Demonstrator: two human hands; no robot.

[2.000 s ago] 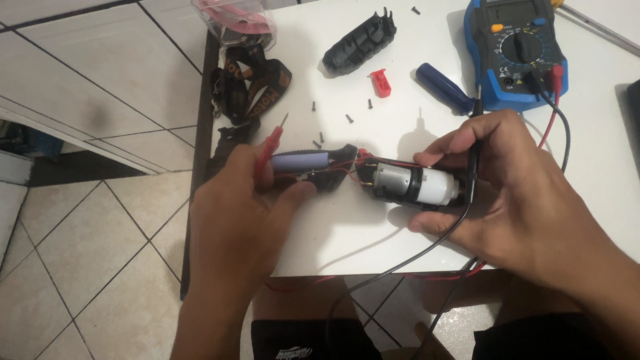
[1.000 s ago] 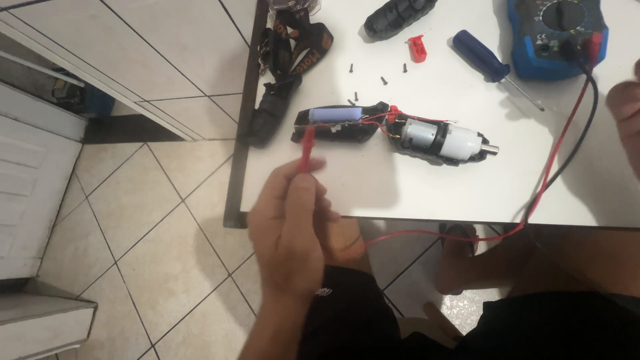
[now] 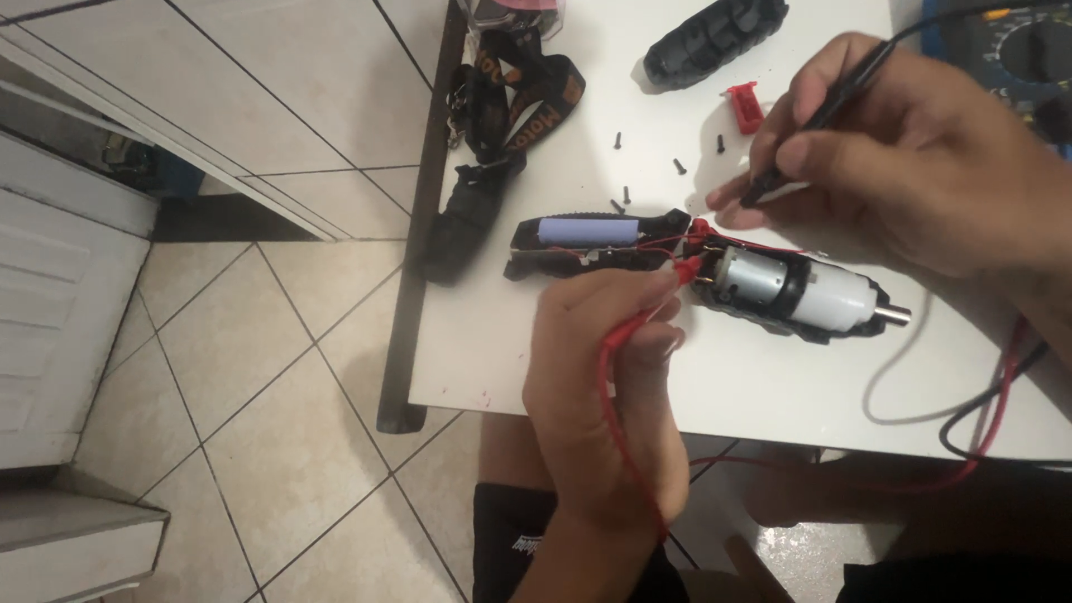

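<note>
My left hand (image 3: 611, 360) grips the red multimeter probe (image 3: 688, 270), its front end beside the terminals of a small electric motor (image 3: 755, 275); whether it touches them I cannot tell. Above and to the right, my right hand (image 3: 888, 151) holds the black probe (image 3: 846, 88) with its front end pointing down-left. Motor and white gearbox (image 3: 833, 297) lie in the opened black screwdriver housing (image 3: 821, 335). Thin red wires run from there to the handle half, where a lilac cylindrical battery cell (image 3: 588, 230) and a narrow circuit board (image 3: 596, 255) sit.
Several small screws (image 3: 679, 166) lie behind the tool, near a red plastic part (image 3: 744, 108) and a black housing shell (image 3: 714, 43). A black lanyard (image 3: 536, 100) lies at the left edge. The blue multimeter (image 3: 1017, 59) is partly hidden by my right hand. Probe leads (image 3: 997, 402) cross the front edge.
Since one second ago, my right hand has come in over the table with the black probe. My left hand has moved the red probe from near the battery to the motor's terminal end.
</note>
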